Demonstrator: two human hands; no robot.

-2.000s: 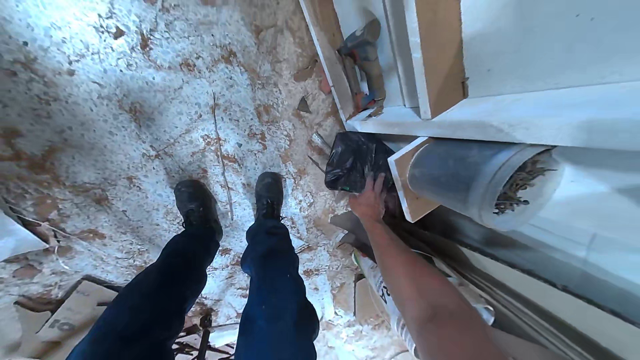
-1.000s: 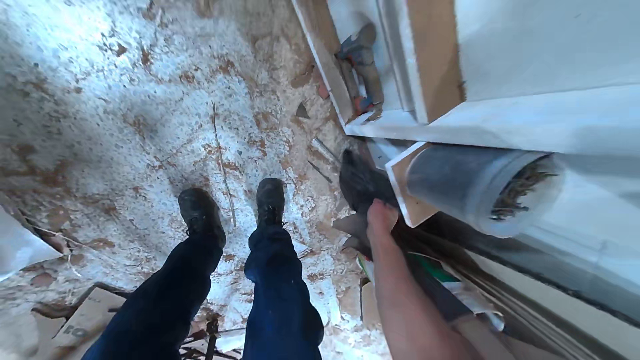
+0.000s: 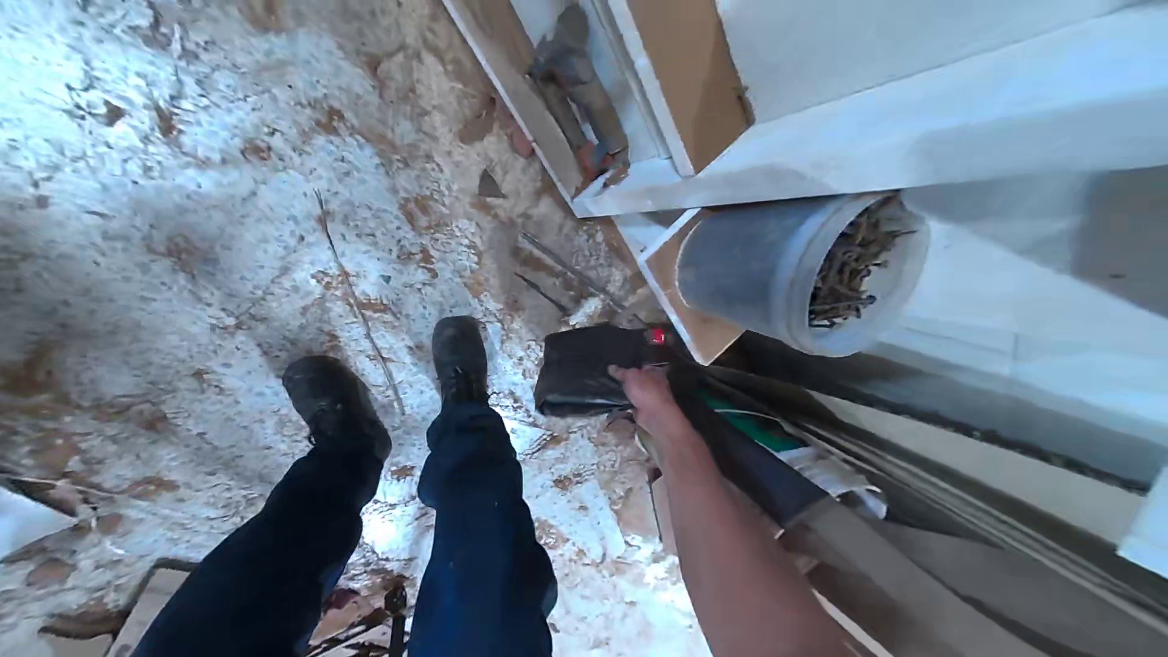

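Observation:
My right hand [image 3: 646, 392] reaches down from the lower right and grips the edge of a dark bag or case [image 3: 584, 370] just above the floor. A small red spot shows near the bag's right end, and a long dark piece runs from there toward the lower right; whether the two are joined I cannot tell. Up and to the right of the hand, a translucent plastic bucket [image 3: 757, 269] of screws or nails [image 3: 858, 265] stands on a small board [image 3: 698, 301]. My left hand is out of view.
What looks like a cordless drill [image 3: 579, 82] lies in a white-edged compartment [image 3: 652, 87]. A thin stick [image 3: 351, 292] and broken bits litter the dusty floor. My boots [image 3: 459, 356] stand left of the bag. Long boards [image 3: 912, 456] and a green-and-white package [image 3: 753, 427] lie at the right.
My right hand has moved the dark bag left and down, away from the bucket's board. Long thin pieces on the floor beside that board now show more fully.

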